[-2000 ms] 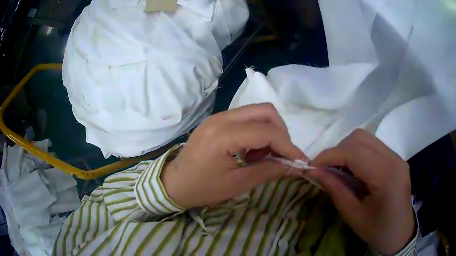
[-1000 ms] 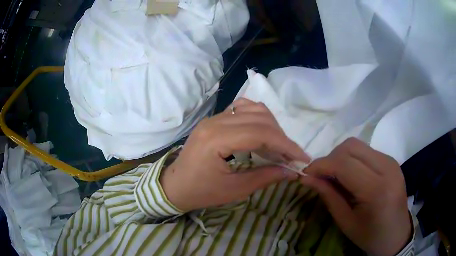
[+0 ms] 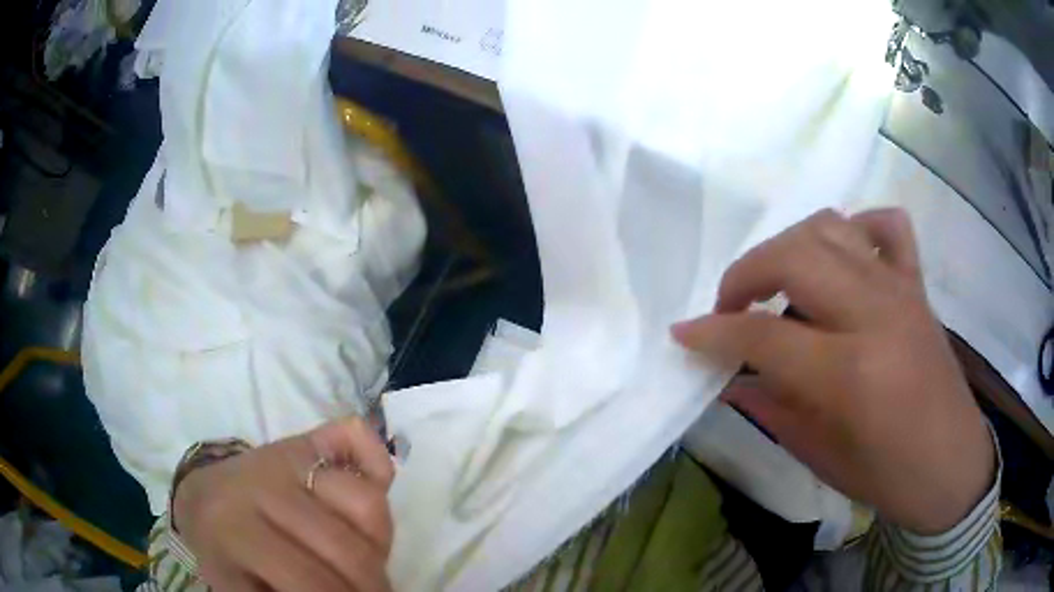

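A large white fabric panel (image 3: 578, 382) runs from the table at the top down over the lap, with a frayed cut edge along its lower side. My left hand (image 3: 295, 509), with a ring and a bracelet, grips the panel's left end at lower left. My right hand (image 3: 844, 359) pinches the panel's edge between thumb and fingers at right. The part of the sewing machine (image 3: 913, 52) at upper right shows small metal parts near the cloth; the needle is not clear.
A large heap of white pieces (image 3: 197, 335) with a tan tag (image 3: 262, 224) lies left of the panel. A yellow frame bar (image 3: 69, 509) is at lower left. The white tabletop (image 3: 422, 35) has a brown front edge. Black scissors handles (image 3: 1047, 353) show at the far right.
The view has shifted toward the table and machine. My hands have moved apart from their close pinch, my left hand down and left. The panel is now spread between them.
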